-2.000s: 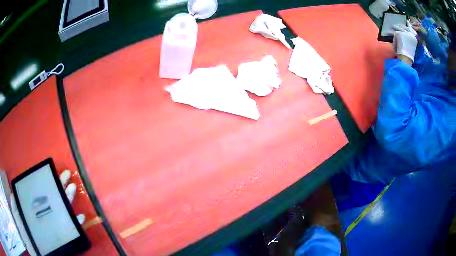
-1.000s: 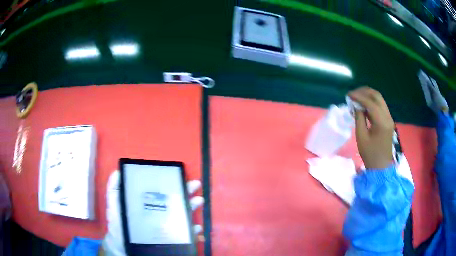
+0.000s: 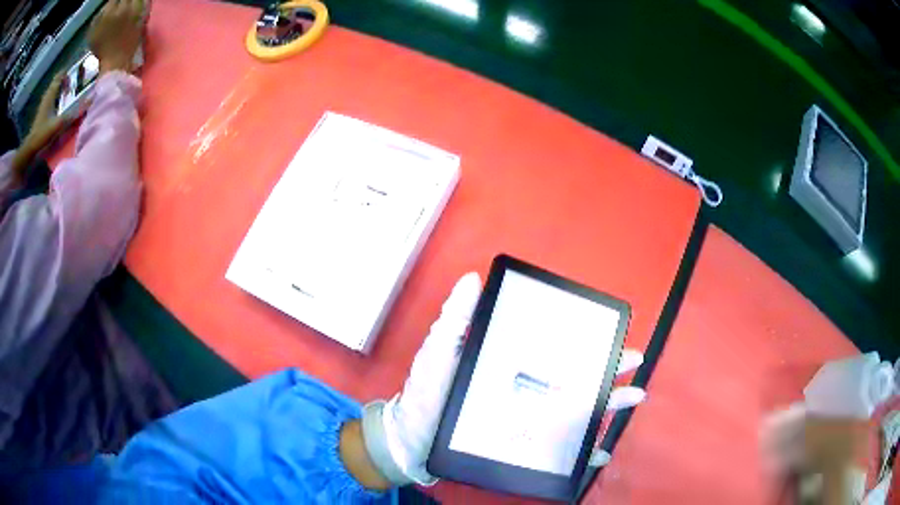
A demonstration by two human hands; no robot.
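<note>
My left hand [image 3: 426, 380], in a white glove, holds a black-framed e-reader [image 3: 533, 380] from beneath with its pale screen up; fingertips show at its right edge. My right hand [image 3: 827, 459] is a blur at the bottom right, bare, beside the translucent white dispenser bottle [image 3: 839, 387]; a whitish patch shows at its fingers, too blurred to name. An open white device box [image 3: 345, 232] with a printed sheet in it lies on the red-orange mat left of the e-reader.
A yellow tape roll [image 3: 287, 30] lies at the mat's far edge. A small meter [image 3: 669, 158] with a looped cord is near the mat gap. A box with a device [image 3: 831, 182] is on the dark green conveyor [image 3: 592, 59]. A co-worker's pink sleeve [image 3: 89, 212] is at left.
The view has swung left, so the box and tape roll show nearer the middle. My right hand has come away from the bottle's top and is now lower. My left hand still holds the e-reader.
</note>
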